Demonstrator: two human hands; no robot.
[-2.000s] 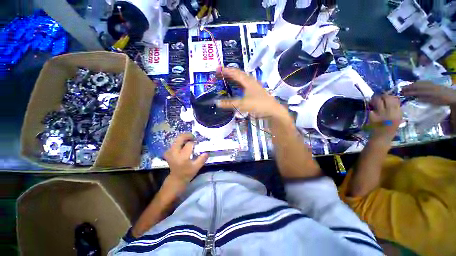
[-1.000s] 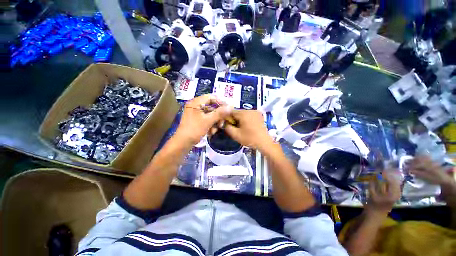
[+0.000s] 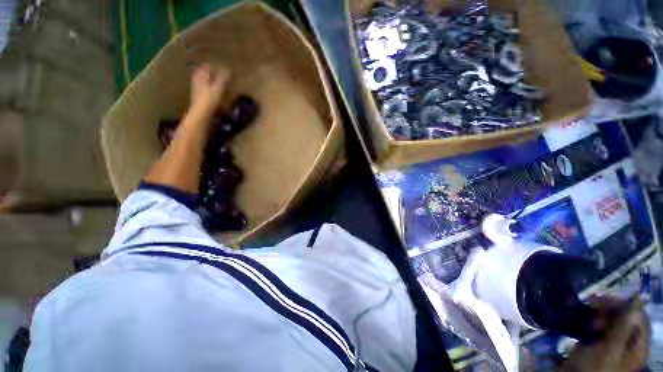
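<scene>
My left hand (image 3: pixel 207 86) reaches down into the lower carton (image 3: pixel 294 163), by the black round parts (image 3: pixel 219 192). It is blurred, and I cannot tell whether its fingers hold anything. A white housing (image 3: pixel 494 280) lies on the blue printed sheet (image 3: pixel 529 231) at the right, with its projecting bracket toward the bench edge. Its dark round opening (image 3: pixel 554 292) faces right. My right hand (image 3: pixel 618 340) is at the lower right, beside the dark opening. It is blurred and partly cut off by the frame edge; its grip is unclear.
The plate carton (image 3: pixel 556 62), full of silver-black plates (image 3: pixel 443 76), stands on the bench at the top. Another unit with a black round part (image 3: pixel 618 69) and a yellow cable end (image 3: pixel 592 70) is at the top right. The bench edge runs between the lower carton and the housing.
The view has swung left and down. My hands, together over the housing a second ago, have separated; my left hand has moved into the lower carton, while my right stays by the housing.
</scene>
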